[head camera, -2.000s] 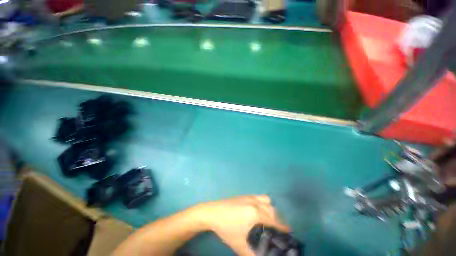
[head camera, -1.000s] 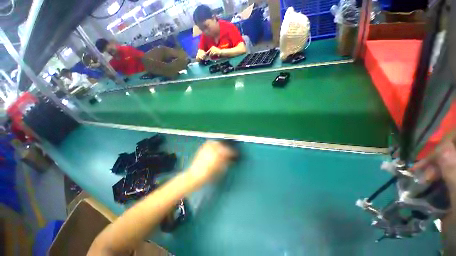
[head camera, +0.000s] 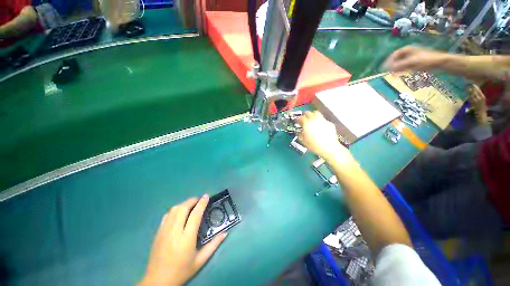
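A black housing with a round centre lies on the teal bench, and my left hand grips its left side. My right hand is at the small silvery metal brackets, just right of the screwdriver head. Its fingertips touch or cover small pieces there; whether it holds one cannot be told. The silvery screwdriver head hangs tip down above the bench, below the dark power screwdriver. Another open metal bracket lies beside my right forearm.
A white-topped box and a red-orange tray stand behind my right hand. Another person's hand reaches in at right over loose metal parts. A blue crate is below the bench edge. A black piece lies on the green conveyor.
The view has turned right, and the loose housing pile has left it. My left hand is now on a housing near the bench front. My right hand is now at the brackets beside the screwdriver.
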